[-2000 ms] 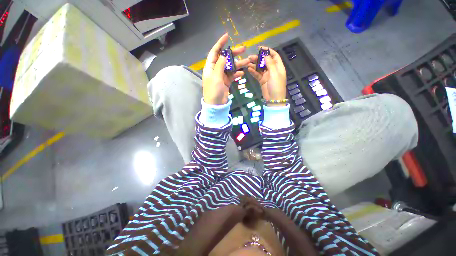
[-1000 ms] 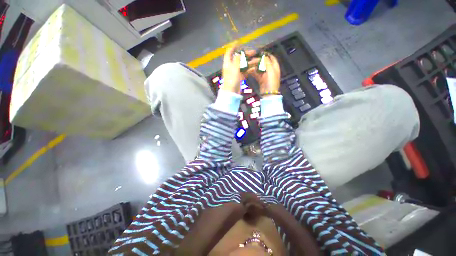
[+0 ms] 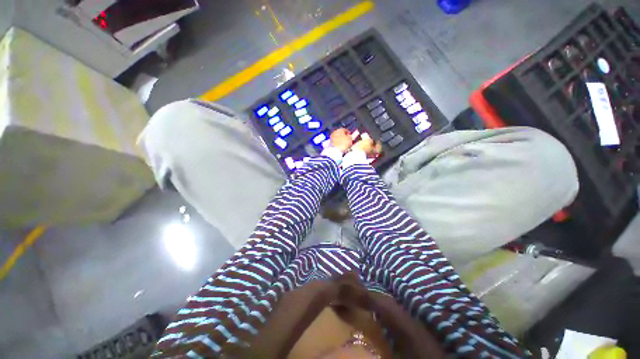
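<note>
The black device tray (image 3: 349, 80) lies between my knees. Blue-lit devices (image 3: 278, 126) sit in rows in its left part, white-lit devices (image 3: 412, 106) in its right part, and unlit devices (image 3: 382, 120) beside those. My left hand (image 3: 340, 140) and my right hand (image 3: 365, 146) are close together, low over the tray's near part, small and blurred. Bright device screens show around the fingers. I cannot tell whether either hand holds a device.
A pale block with yellowish tape (image 3: 63, 140) stands at left. Stacked black trays (image 3: 561, 105) with a red bar (image 3: 484, 105) and a white label (image 3: 602, 112) are at right. A white-framed rack (image 3: 133, 42) stands at upper left. A blue stool part (image 3: 452, 5) shows at the top.
Both hands have come down from above the tray, where each held a device, to its near part. The lit screens at left are now blue. The view has shifted, with the block further left.
</note>
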